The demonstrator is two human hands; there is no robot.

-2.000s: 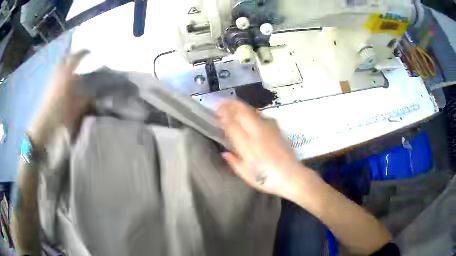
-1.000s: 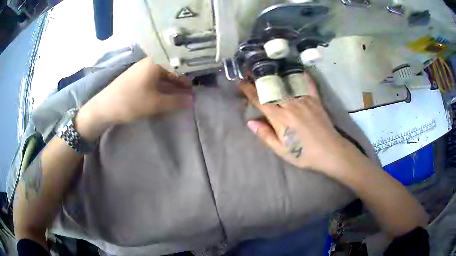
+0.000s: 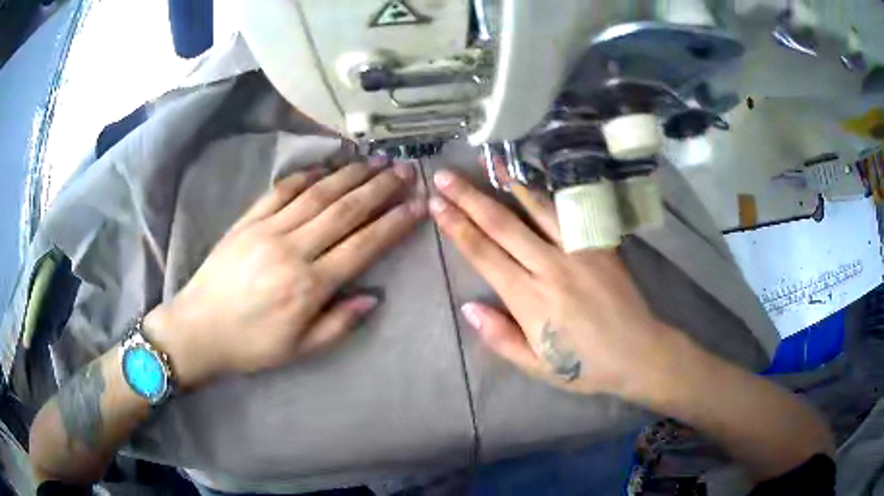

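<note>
A taupe-grey garment piece (image 3: 388, 397) lies spread under both my hands and reaches under the sewing machine head (image 3: 407, 58). A thin dark seam (image 3: 454, 325) runs down it between my hands, up to the presser foot area (image 3: 412, 150). My left hand (image 3: 300, 262) lies flat on the cloth left of the seam, fingertips just below the foot. My right hand (image 3: 552, 291) lies flat right of the seam, its fingertips near the seam and part of its fingers behind the dials. Both hands press on the cloth without gripping it. The needles cannot be made out.
Cream tension dials (image 3: 588, 215) stand out over my right hand. A printed ruler scale (image 3: 824, 281) marks the table edge at the right, with a blue object (image 3: 819, 339) below it. A dark post (image 3: 191, 27) stands at the upper left.
The cloth was first lifted at the left and moved under the machine head. Since then my left hand has flattened beside the seam, and my head view has moved closer to the machine.
</note>
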